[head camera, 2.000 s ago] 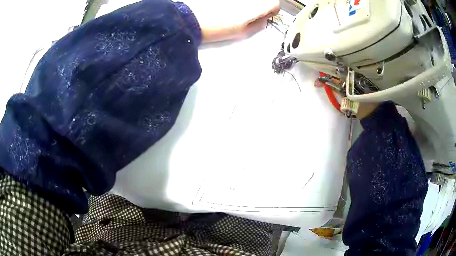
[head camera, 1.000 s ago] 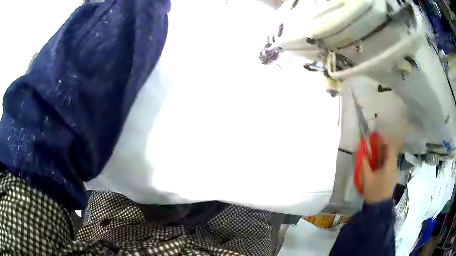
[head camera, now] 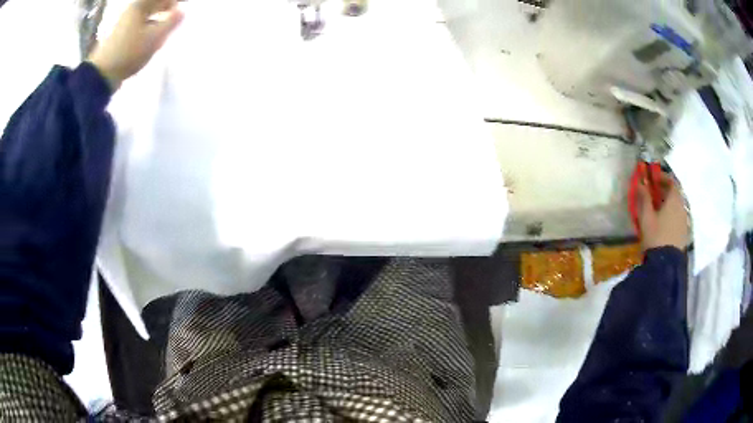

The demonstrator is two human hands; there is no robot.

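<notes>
A large white fabric panel (head camera: 355, 157) lies over the machine bed, overexposed, its front edge hanging over the table edge. My left hand (head camera: 136, 37) is at the top left on the panel's edge; its fingers are partly washed out, so its grip is unclear. My right hand (head camera: 667, 216) is at the far right, holding red-handled scissors (head camera: 638, 194) with the blades pointing away from me. The presser foot (head camera: 311, 21) shows at the top, above the panel.
The off-white machine bed (head camera: 570, 169) has a dark seam line. White pieces (head camera: 702, 173) hang at the far right. An orange-gold patterned strip (head camera: 551, 274) lies below the table edge. My checked apron (head camera: 330, 363) is below.
The view has shifted right and down. My right hand has carried the scissors from beside the machine head to the far right. My left hand has come into view at the panel's left.
</notes>
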